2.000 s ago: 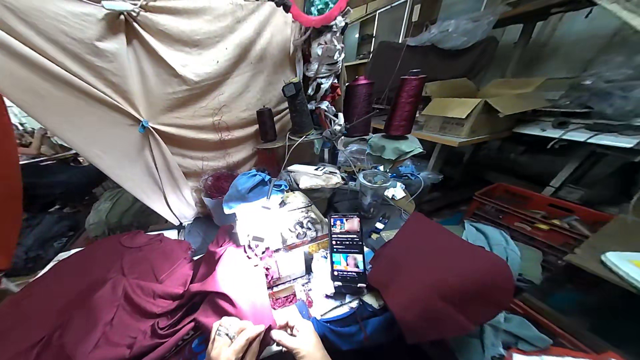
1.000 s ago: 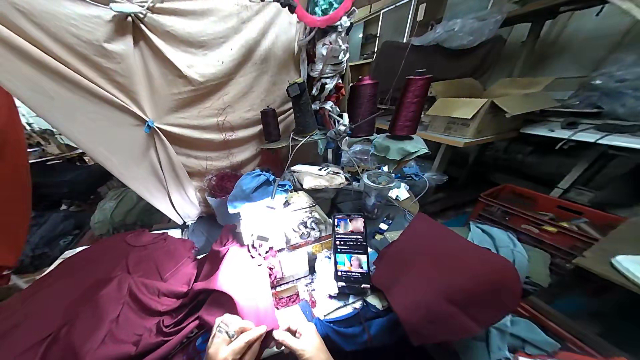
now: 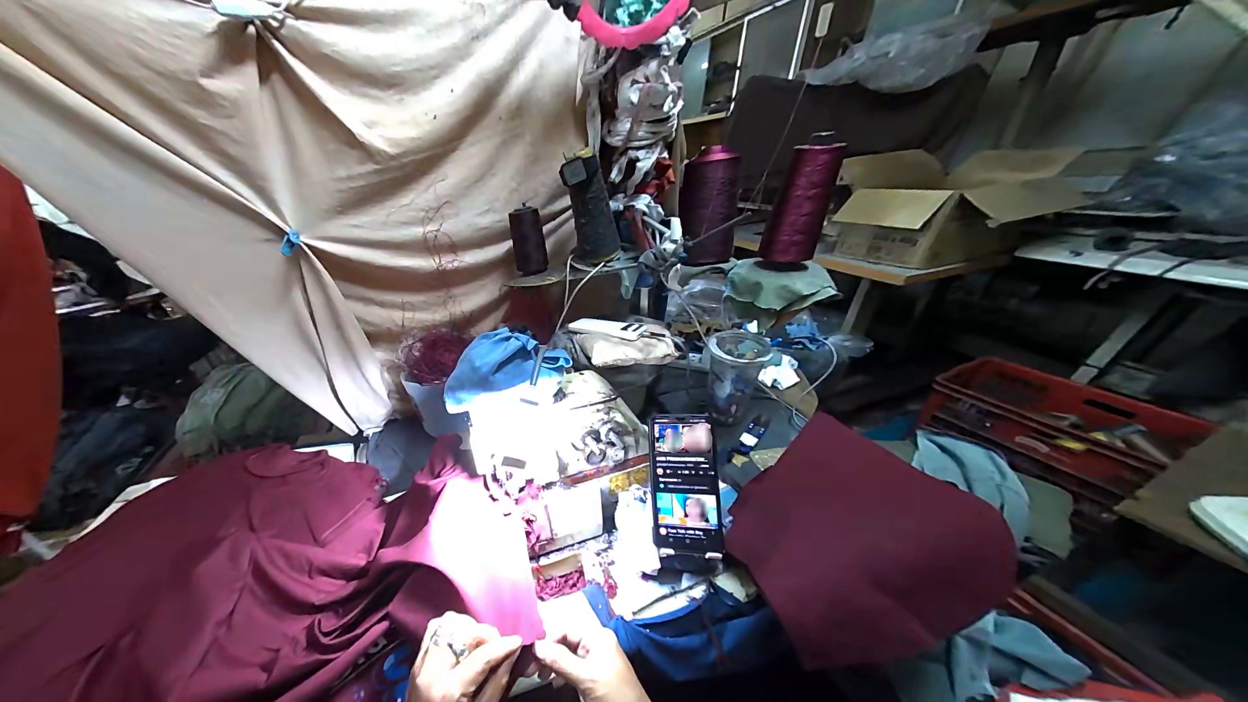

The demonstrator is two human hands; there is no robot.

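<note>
My left hand [image 3: 462, 658], with a ring on one finger, pinches the near edge of a maroon fabric piece [image 3: 478, 565] at the bottom of the view. Close beside it, my right hand [image 3: 588, 663] grips the same edge between thumb and fingers. The cloth runs left into a large maroon heap [image 3: 214, 565]. Bright light washes out the machine area [image 3: 546, 419] just beyond my hands. A smartphone [image 3: 685, 492] with a lit screen stands upright on a holder to the right. Another maroon fabric piece [image 3: 877, 541] lies farther right.
Maroon thread cones [image 3: 801, 205] and dark cones [image 3: 589, 210] stand behind. A clear plastic cup [image 3: 737, 366] sits past the phone. Blue cloth [image 3: 502, 369] lies over a bin. Right are a red crate [image 3: 1072, 409] and an open cardboard box [image 3: 907, 229]. A beige curtain [image 3: 419, 117] hangs at left.
</note>
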